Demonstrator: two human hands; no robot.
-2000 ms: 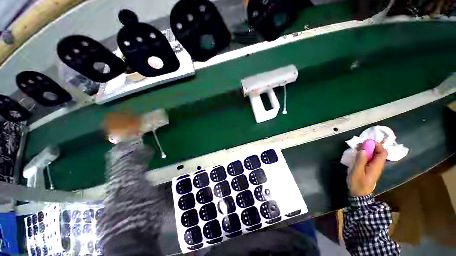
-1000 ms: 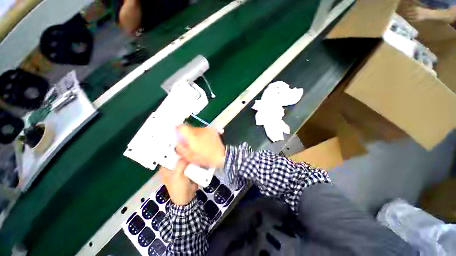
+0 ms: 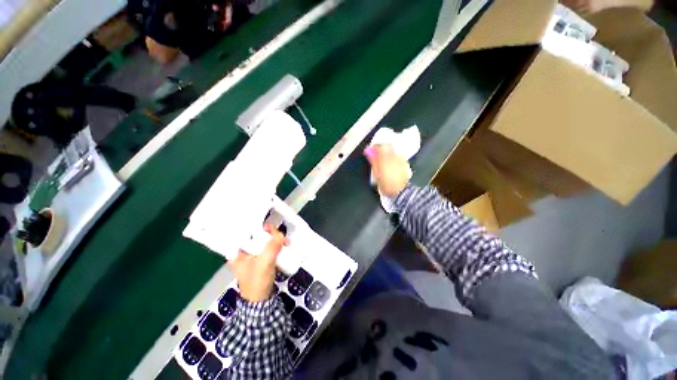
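Observation:
My left hand (image 3: 258,261) grips the bracket of a white bullet camera housing (image 3: 249,185), held tilted over the green belt and the sheet's upper part. A thin pale lead hangs from it. My right hand (image 3: 390,169) is on the crumpled white wiping cloth (image 3: 404,142) on the dark worktop, with a pink piece (image 3: 370,153) at its fingertips. The sticker sheet (image 3: 338,261) with black decals lies partly under my left forearm. The held housing's front face is not visible.
A second white camera (image 3: 272,102) rests on the green conveyor belt (image 3: 178,174) just beyond. An open carton (image 3: 586,122) with white units stands at right, a person's hand at its top edge. A white tray (image 3: 78,215) with a small pot is at left. Another person's hand shows at top left.
My right hand has moved from the held camera to the cloth at right, with the pink piece. My left hand still holds the camera.

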